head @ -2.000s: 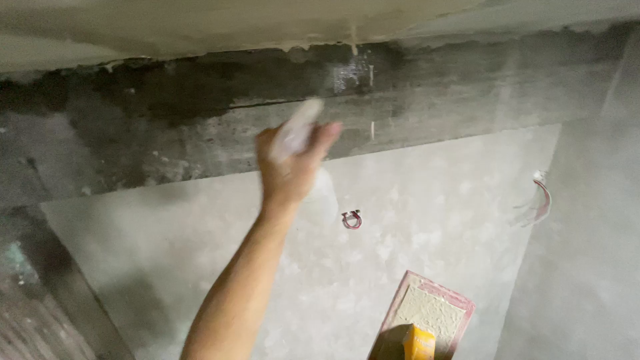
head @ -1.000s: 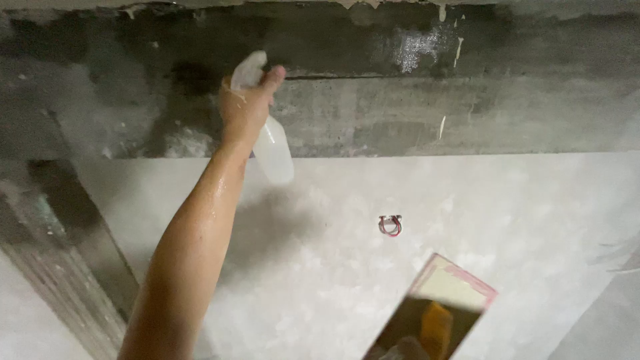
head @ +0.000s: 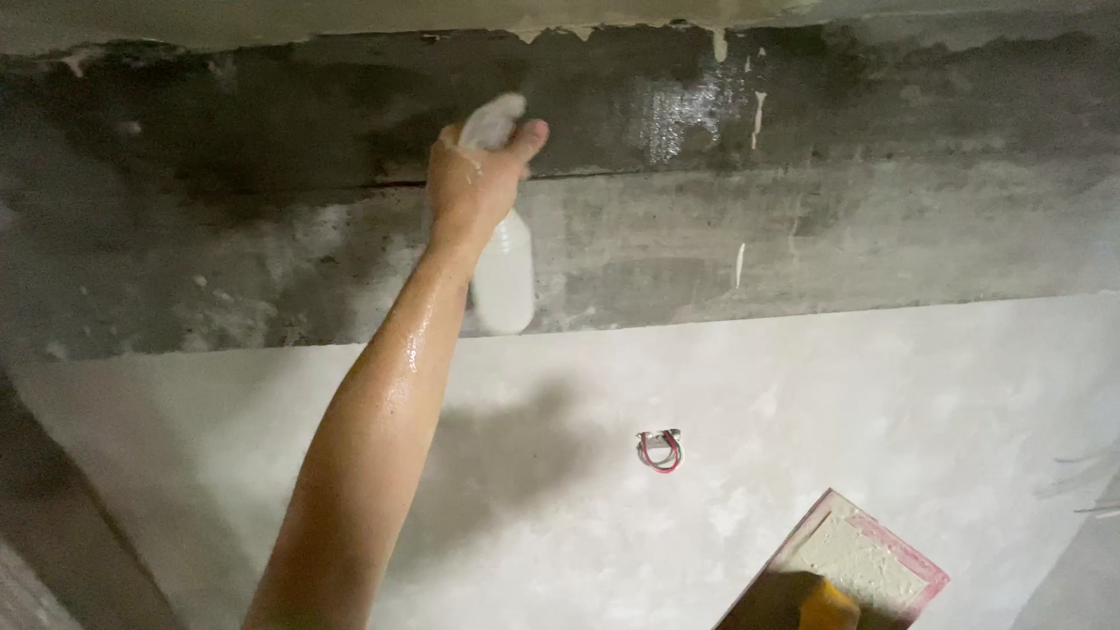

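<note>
My left hand (head: 477, 179) is raised in front of the concrete beam (head: 875, 201) and grips a white plastic spray bottle (head: 506, 284) by its neck. The thumb points right, and the whitish spray head shows above the fingers. The forearm looks wet. Dark damp areas cover much of the beam's upper part, with a shiny wet patch (head: 687, 114) to the right of the hand. At lower right is a pink-edged flat board (head: 875, 551) bearing pale plaster, with a yellow part (head: 827, 604) over it. My right hand is not in view.
Below the beam lies a pale plastered surface (head: 787, 376), with a loop of red and white wires (head: 661, 452) sticking out. Another pale surface (head: 262, 17) borders the beam's top edge, with drips running onto the beam. A darker band (head: 61, 490) stands at lower left.
Since the oldest frame, my left hand with the spray bottle has moved left along the beam, farther from the shiny patch. The plaster-covered board stays at lower right.
</note>
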